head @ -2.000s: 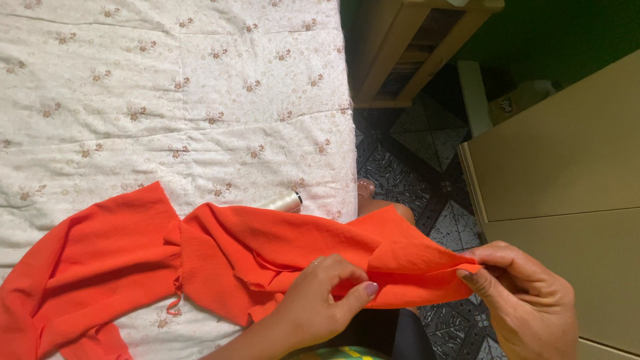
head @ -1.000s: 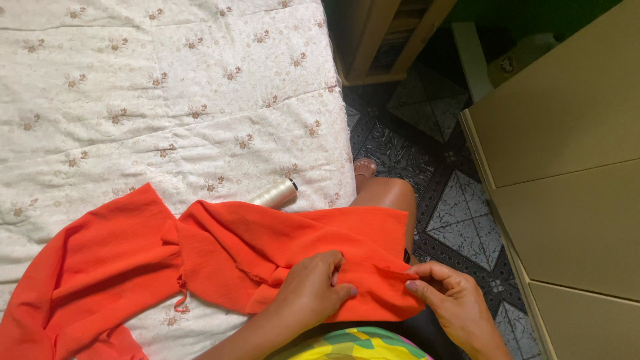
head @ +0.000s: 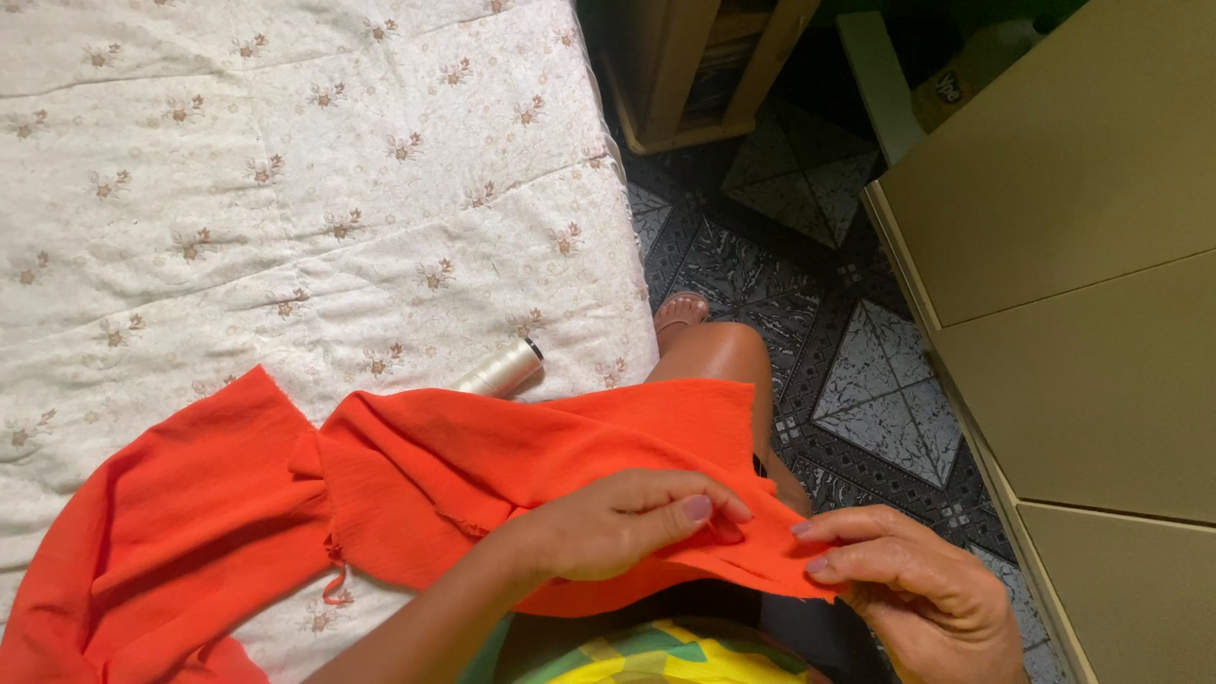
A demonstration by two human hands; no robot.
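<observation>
A piece of orange-red fabric [head: 408,475] stretches from the bed at the left across my lap. My left hand [head: 617,522] lies over it with fingers curled, pinching a small fold of the cloth. At the fabric's right corner my right hand [head: 921,579] holds the edge between thumb and fingers. A narrow twisted strip of the same cloth hangs near the middle. Behind the fabric, a cone of pale thread [head: 503,369] with a dark end lies on the bed, its near end covered by the cloth.
The bed has a white floral quilt [head: 361,171]. A wooden cabinet [head: 665,76] stands past its far right corner. Beige drawers [head: 1073,285] rise at the right. Between them is a dark patterned tile floor [head: 760,266], with my leg and foot beside the bed.
The fabric's right end, raised and stretched two seconds ago, now lies lower over my lap. My right hand has moved left and down from there, and its grip is now at a lower corner.
</observation>
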